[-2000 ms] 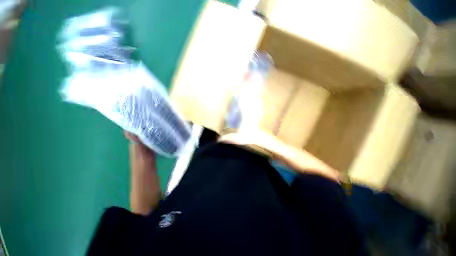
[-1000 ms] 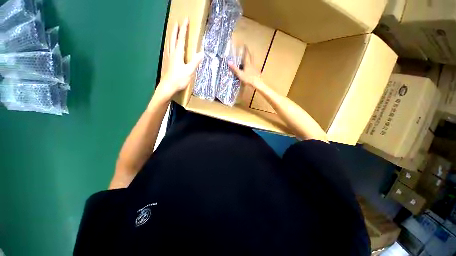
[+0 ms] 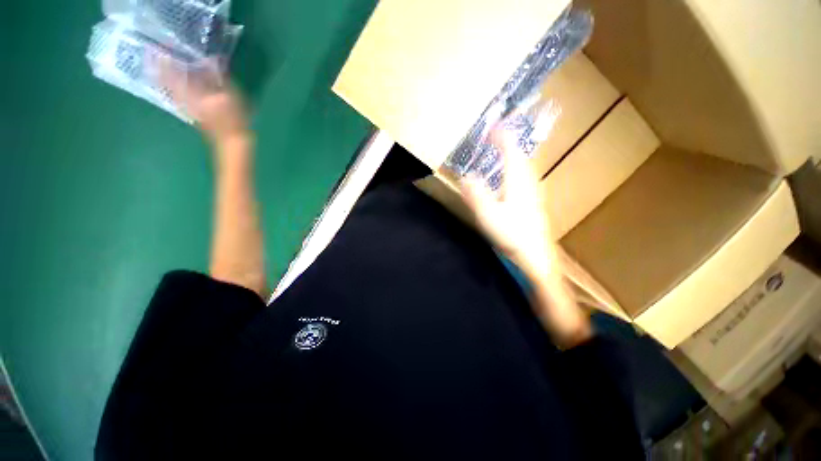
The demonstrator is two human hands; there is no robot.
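Observation:
An open brown carton stands at the belt's edge, tilted in view. Bubble-wrapped units stand in a row along its left inner wall; the rest of its visible floor is bare. My right hand, blurred, is at the near end of this row, its fingers against the wrap. My left hand, also blurred, is at more bubble-wrapped units on the green belt at the upper left. Its fingers overlap the wrap; whether they grip it is unclear.
The green conveyor belt fills the left side, with a pale edge rail beside my body. A raised flap stands between belt and carton opening. A closed printed carton lies at the right, with smaller boxes below it.
My left hand has left the carton's left flap and reached over to the units on the belt. My right hand stays inside by the row. The view has shifted and turned.

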